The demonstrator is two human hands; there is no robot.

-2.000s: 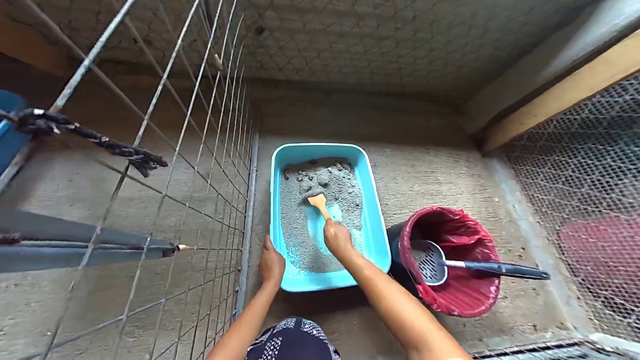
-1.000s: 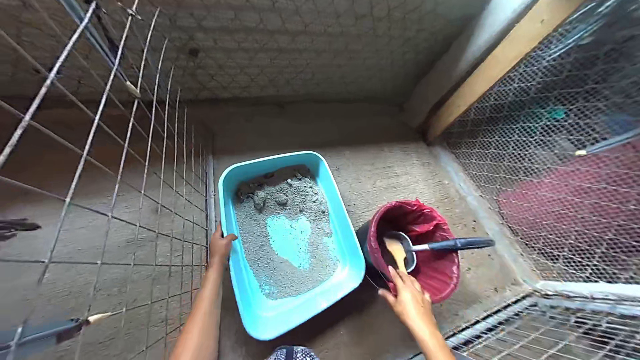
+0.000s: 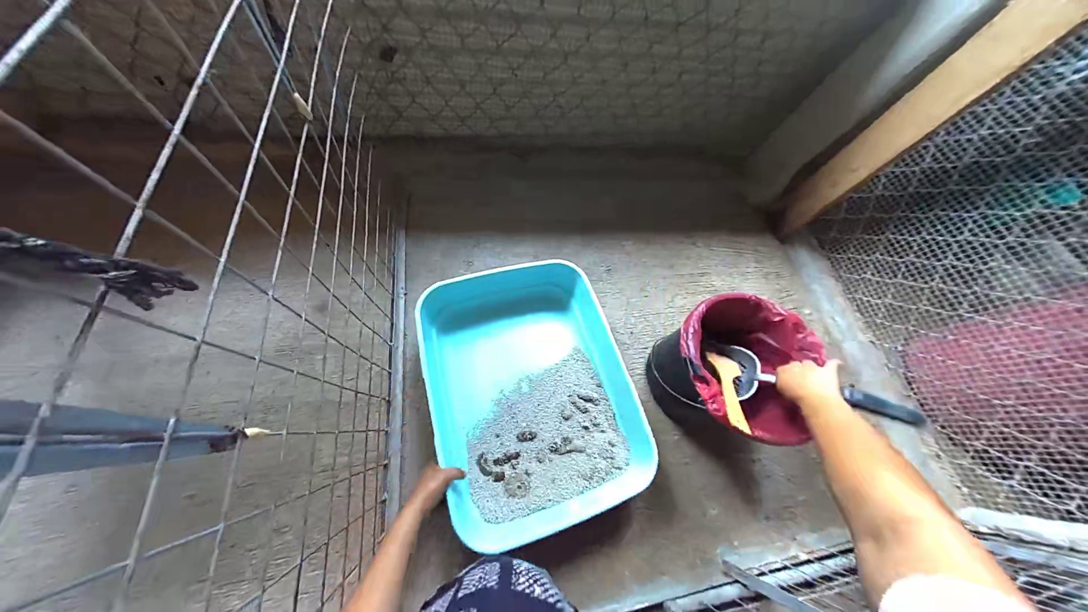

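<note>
My left hand (image 3: 439, 486) grips the left rim of a light-blue plastic litter tray (image 3: 480, 340). Grey litter (image 3: 552, 438) with dark clumps and droppings lies heaped at the tray's near end; its far end shows bare plastic. At the right, my right hand (image 3: 806, 381) is closed on the metal shaft of a slotted scoop (image 3: 748, 374) with a black handle, whose head is inside a dark bucket (image 3: 671, 378) lined with a red plastic bag (image 3: 769, 327). An orange spatula (image 3: 729, 393) leans in the bucket beside the scoop's head.
A wire grid panel (image 3: 280, 289) stands close along the tray's left side. Wire mesh (image 3: 977, 340) and a wooden beam (image 3: 935, 110) bound the right, with a mesh-covered wall (image 3: 552, 68) behind. A metal-framed mesh panel (image 3: 765, 578) lies low at the near right.
The spatula has gone from my right hand into the bucket, and that hand has taken hold of the scoop. The litter, earlier spread over most of the tray, is now heaped at its near end.
</note>
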